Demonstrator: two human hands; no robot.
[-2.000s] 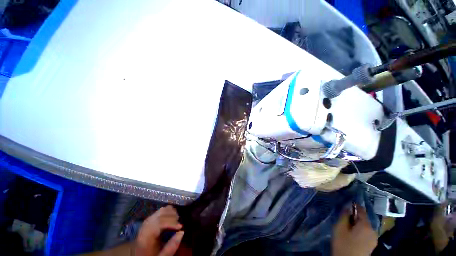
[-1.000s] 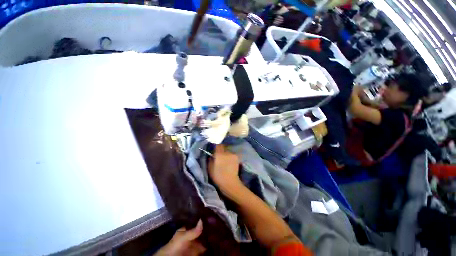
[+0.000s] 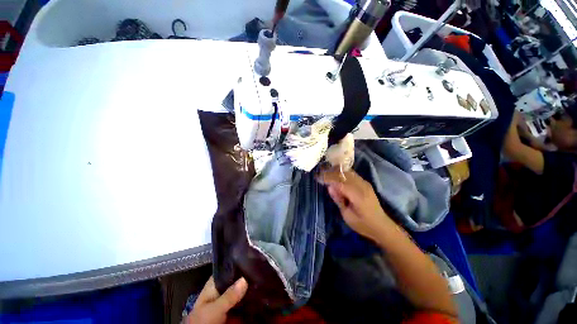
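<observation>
A dark brown, shiny strip [image 3: 229, 183] runs from the white table over its front edge. The denim garment [image 3: 269, 196], pale inside and blue outside, lies along its right side under the sewing machine head [image 3: 258, 117]. My left hand [image 3: 218, 302] holds the strip's lower part, thumb on top, at the bottom of the picture. My right hand [image 3: 354, 199] is on the denim right of the head, below the cream thread bundle [image 3: 310, 147]; its fingertips are partly hidden, and its grip is unclear. The presser foot and needle cannot be made out.
The white table [image 3: 114, 158] has a grey front edge. A black band [image 3: 354, 95] wraps the machine arm. A white trough [image 3: 95, 22] with dark items lies behind. A small white tray [image 3: 448, 152] sits right of the machine. Another person [image 3: 538, 155] is at the far right.
The view has turned and shifted, so the machine sits further right than a second ago. The denim now hangs in an open fold beside the strip. My right hand lies further from the machine head.
</observation>
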